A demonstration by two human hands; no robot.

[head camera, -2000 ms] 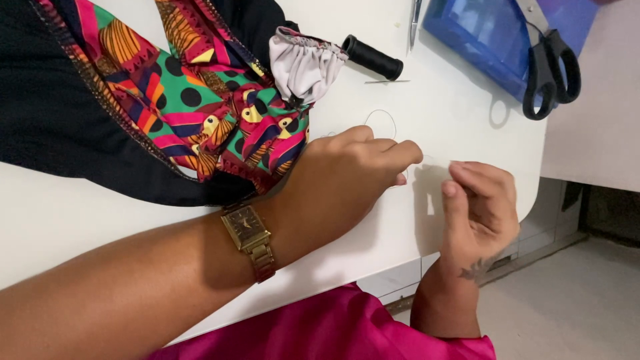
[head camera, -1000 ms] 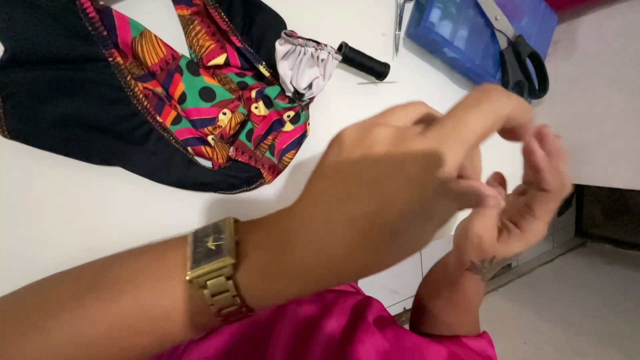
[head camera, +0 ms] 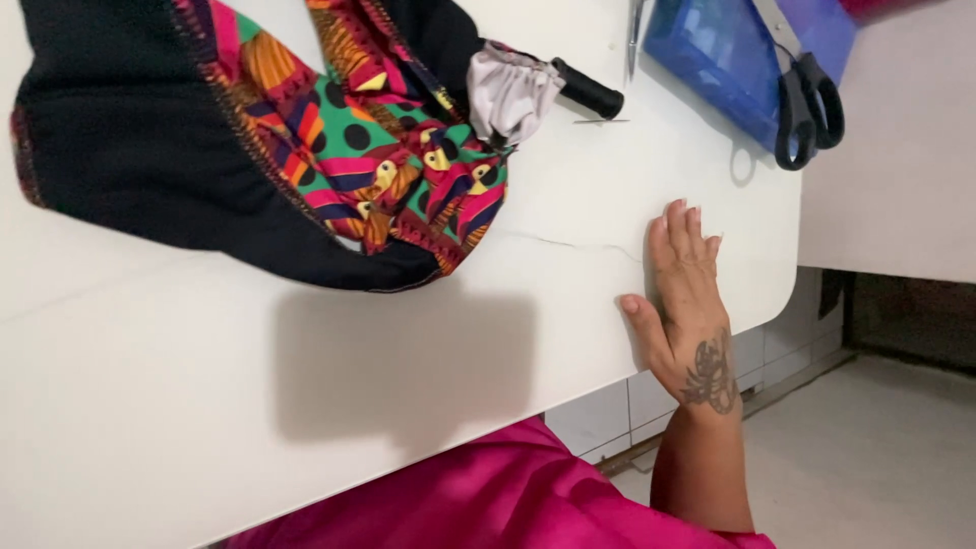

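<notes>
My right hand (head camera: 682, 267) lies palm down on the white table, fingers stretched out and thumb spread, with nothing seen in it. A thin dark thread (head camera: 557, 242) runs over the table from near the cloth toward my right fingers; whether they touch it, I cannot tell. My left hand is out of view. Left of my right hand lies a black garment (head camera: 137, 152) with colorful toucan-print fabric (head camera: 366, 152). A gathered pale grey fabric piece (head camera: 509, 91) rests at its edge, touching a spool of black thread (head camera: 589, 88). Just below the spool is a needle (head camera: 601, 121).
A blue translucent plastic box (head camera: 717, 61) stands at the upper right, with black-handled scissors (head camera: 797, 99) lying across it. A slim pointed metal tool (head camera: 634, 38) lies beside the box. The white table's (head camera: 152, 396) front edge runs diagonally above my pink clothing (head camera: 488, 496).
My left hand, with the wristwatch, has left the view. My right hand, raised with bent fingers before, now rests flat on the table.
</notes>
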